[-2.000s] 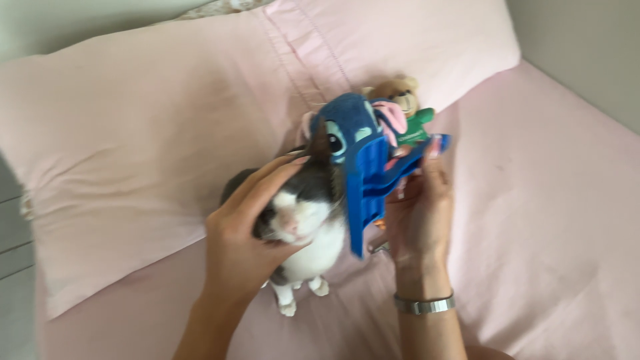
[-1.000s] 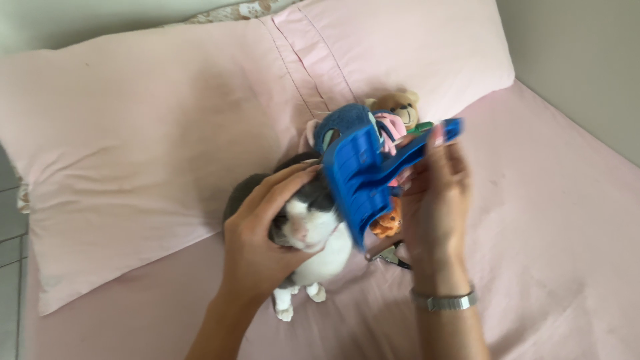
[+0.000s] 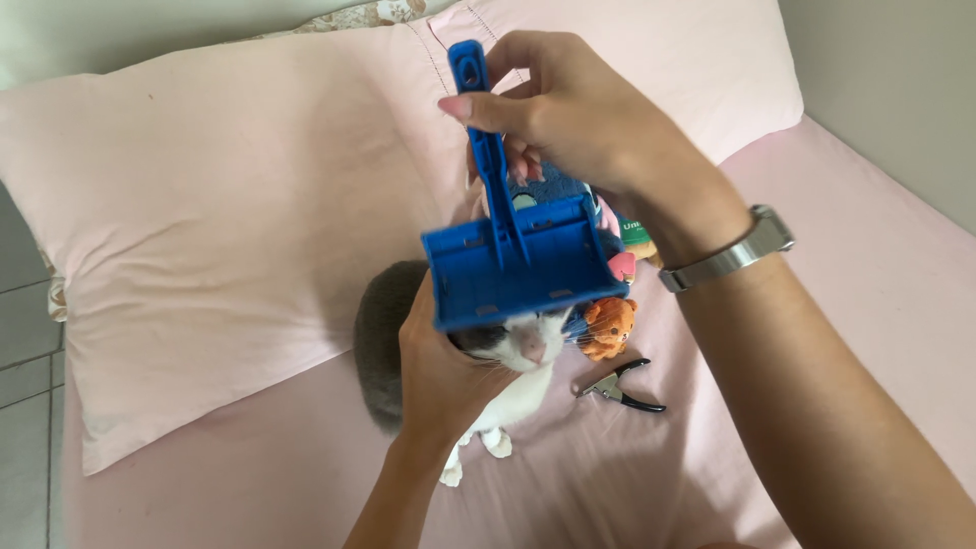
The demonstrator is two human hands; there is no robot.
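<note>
A grey and white cat (image 3: 526, 343) sits upright on the pink bed sheet, its eyes and nose just below a blue plastic pet grooming brush (image 3: 526, 263). My right hand (image 3: 534, 107) grips the brush's handle near its end, above the cat. The wide head of the brush lies over the top of the cat's head, its hollow back facing me and its underside hidden. My left hand (image 3: 450, 374) is around the side of the cat's head and neck, its fingers partly hidden by the brush and the cat.
Behind the cat are a blue plush toy (image 3: 553, 187), an orange plush toy (image 3: 608, 326) and a green-clad plush toy (image 3: 634, 232). Nail clippers with black handles (image 3: 624, 386) lie on the sheet to the right. Pink pillows (image 3: 229, 198) line the back.
My right hand has moved up and left with the brush. The brush head has gone from beside the cat's head to over its top, and the handle now points upward. My left hand still holds the cat.
</note>
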